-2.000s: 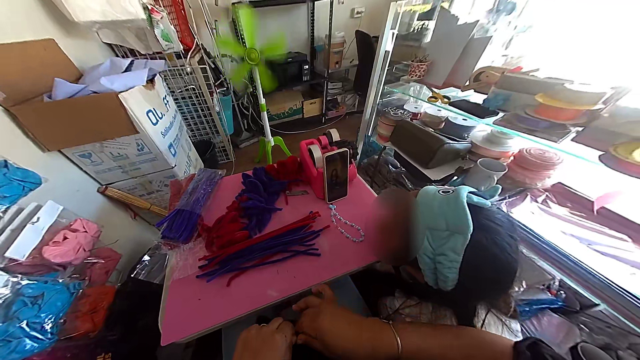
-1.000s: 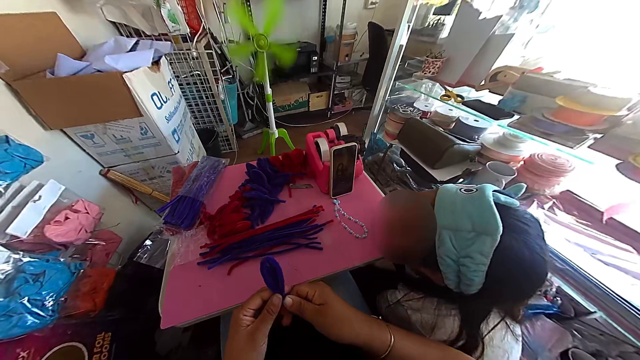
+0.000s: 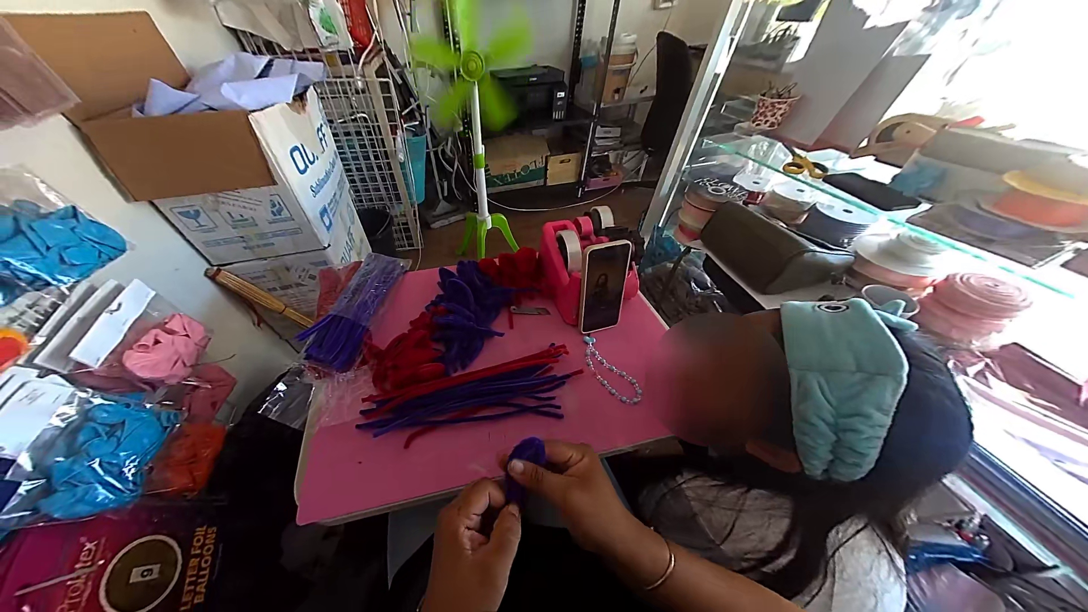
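Note:
At the near edge of the pink table [image 3: 382, 489], a folded purple pipe-cleaner piece [image 3: 525, 455] is held between both hands. My left hand [image 3: 478, 531] pinches its lower end. My right hand [image 3: 571, 486], with a bangle on the wrist, grips its upper part between thumb and fingers. Just beyond lies a bundle of straight purple and red pipe cleaners [image 3: 476, 398]. Behind that are piled bent purple shapes [image 3: 463, 310] and red shapes [image 3: 408, 353].
A phone [image 3: 604, 287] leans on a pink tape dispenser [image 3: 557, 255], with a beaded strap [image 3: 614, 374] below. A bag of purple pipe cleaners [image 3: 353, 314] lies at the table's left. Another person [image 3: 816, 408] sits close on the right. Beyond stands a green fan [image 3: 473, 66].
The purple piece stood as an upright loop above my fingertips a second ago; my right hand now covers more of it and has moved up beside its top.

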